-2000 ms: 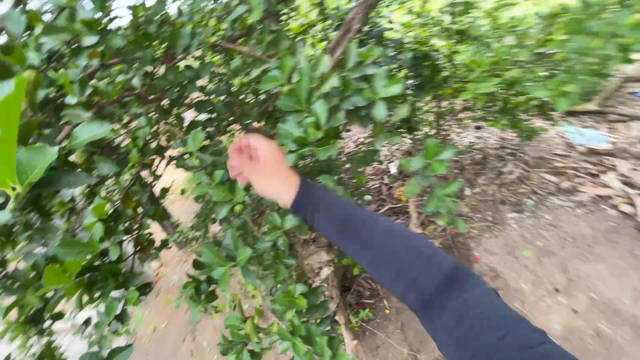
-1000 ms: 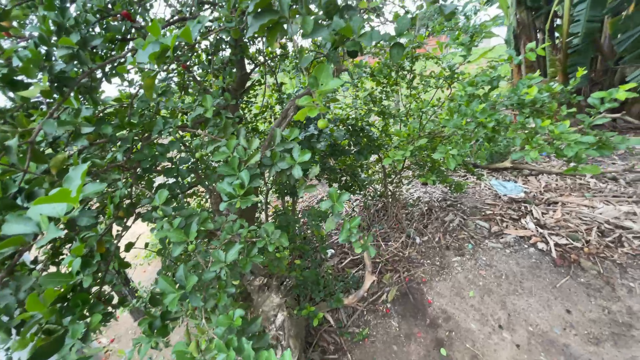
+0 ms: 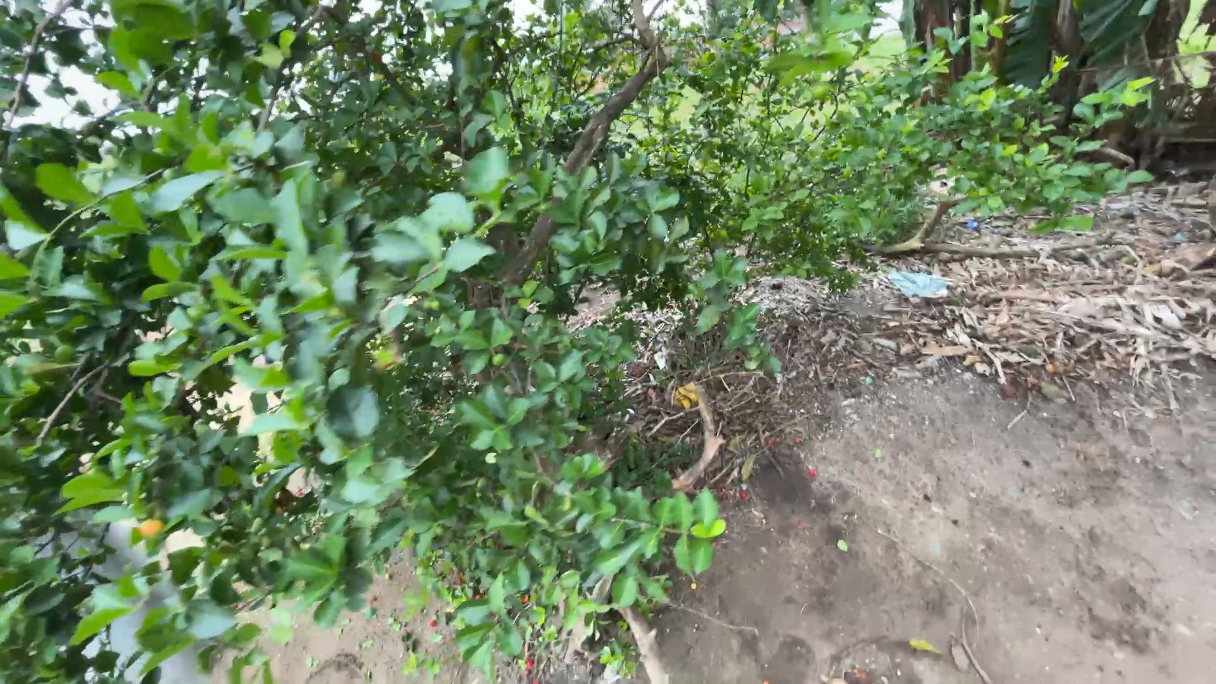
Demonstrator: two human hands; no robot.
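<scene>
Neither of my hands shows in the head view. A leafy green bush (image 3: 532,361) fills the left and middle, its nearest leaves blurred. One orange fruit (image 3: 150,527) hangs among the leaves at the lower left. A bare brown branch (image 3: 598,128) rises through the upper middle of the foliage. Small red fruits (image 3: 812,472) lie scattered on the soil beside and below the bush.
Bare brown soil (image 3: 997,532) spreads at the lower right. Behind it lie dry leaf litter (image 3: 1073,313), a pale blue scrap (image 3: 918,283) and a fallen branch (image 3: 988,250). A curved dead stick (image 3: 705,442) stands near the bush's base. Thick trunks (image 3: 1064,47) rise at the back right.
Two seconds ago a dark-sleeved arm reached in from the lower right, its hand at the foliage; it has left the view. The view has shifted.
</scene>
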